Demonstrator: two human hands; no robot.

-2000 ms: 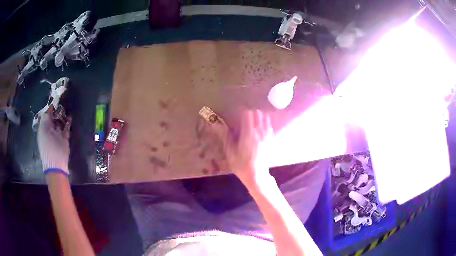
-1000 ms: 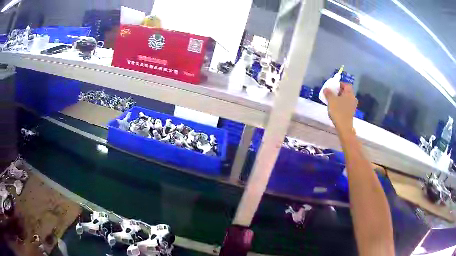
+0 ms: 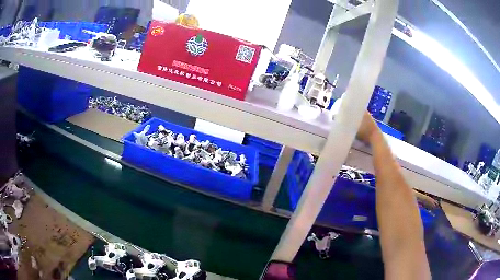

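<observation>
My right forearm reaches up from the lower right to the shelf. My right hand [image 3: 366,126] shows only in part, because the pale upright post hides its fingers. A rounded white thing [image 3: 335,107] shows just left of the post and may be the squeeze bottle; whether my hand holds it is hidden. A white bottle [image 3: 289,94] stands on the shelf [image 3: 241,113], with a small white bowl-like thing [image 3: 309,111] beside it. A white unit [image 3: 319,90] stands behind them. My left hand is not in view.
The post [image 3: 342,131] crosses in front of the shelf. A red box [image 3: 197,61] stands on it. A blue bin [image 3: 186,158] of white parts sits below. White units [image 3: 147,264] lie at the bottom, and brown cardboard [image 3: 52,227] at lower left.
The raised white squeeze bottle and my right hand have moved left and down towards the shelf, behind the post. The view has shifted, moving the shelf and post to the right.
</observation>
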